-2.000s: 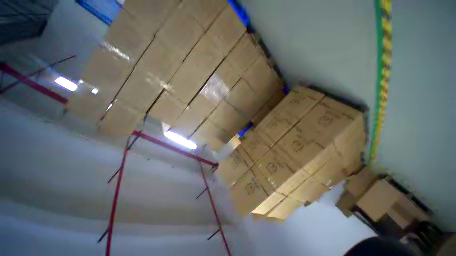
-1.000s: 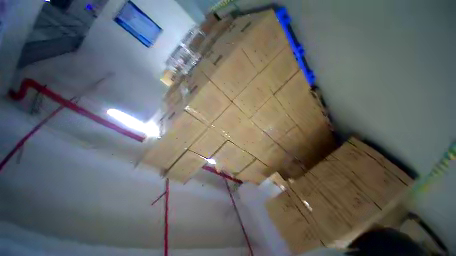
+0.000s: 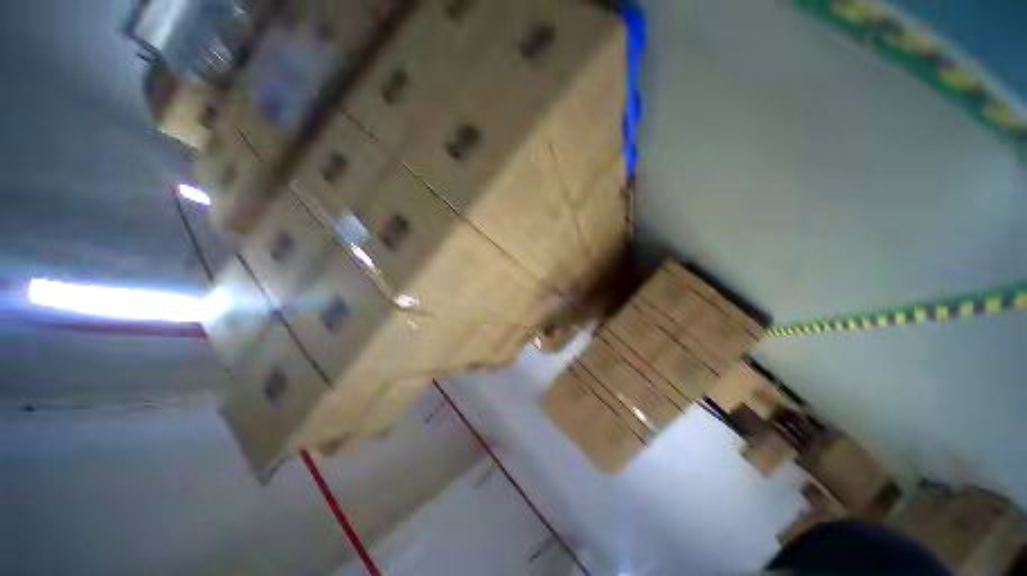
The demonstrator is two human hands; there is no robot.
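No hand is in the picture. A large stack of brown taped cartons point(image 3: 451, 191) with dark printed marks fills the left and middle of the tilted view. It stands on a blue pallet point(image 3: 633, 96). A smaller block of brown cartons point(image 3: 659, 360) stands beyond it, right of the middle. A rounded dark shape point(image 3: 862, 551) cuts into the bottom edge; what it is cannot be told.
More brown boxes point(image 3: 845, 467) lie at the lower right. Yellow-black floor tape point(image 3: 901, 317) crosses the grey floor point(image 3: 777, 191), with a green-edged band point(image 3: 923, 51) at the top right. Red pipes point(image 3: 507, 473) and a bright tube light point(image 3: 118, 300) run overhead.
The view has swung and moved closer to the large carton stack, whose printed side now shows. The smaller carton block appears smaller and more boxes show at the lower right.
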